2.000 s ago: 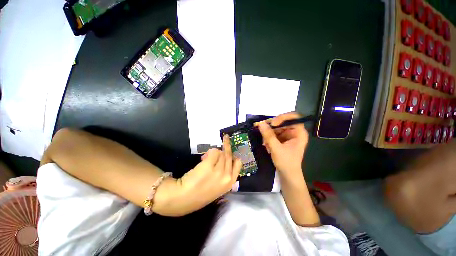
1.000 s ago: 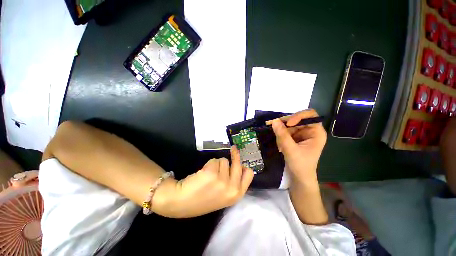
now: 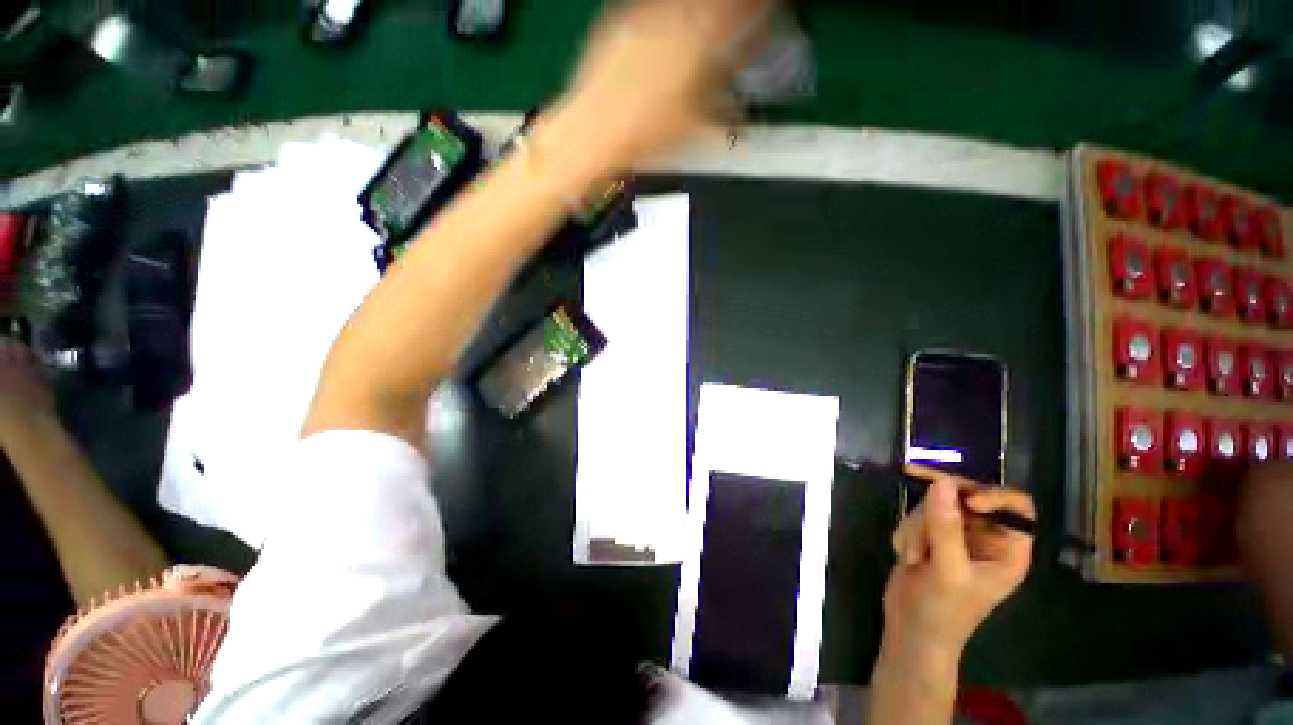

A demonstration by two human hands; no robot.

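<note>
My left hand [image 3: 681, 64], blurred, reaches over the green belt at the top; a blurred grey thing [image 3: 773, 64] shows beside it, and whether the hand holds it is unclear. My right hand [image 3: 964, 545] holds the dark tweezers [image 3: 1004, 520], over the lower end of the smartphone [image 3: 957, 411]. The black adhesive sheet [image 3: 749, 581] lies on its white liner [image 3: 769, 425] before me. An open device unit [image 3: 536, 368] with its board up lies left of the second liner strip [image 3: 635, 383].
Other open units [image 3: 418, 177] lie upper left, partly behind my left arm. White sheets [image 3: 270, 326] are at left, a pink fan [image 3: 142, 659] lower left. A tray [image 3: 1085, 354] of red parts [image 3: 1139, 350] is at right. A pale edge strip [image 3: 922, 156] borders the belt. A neighbour's arm [image 3: 71, 496] shows at left.
My left hand has left the work area and reached far forward to the belt. The unit from under my hands is gone from there, baring the adhesive sheet. The view has tilted up.
</note>
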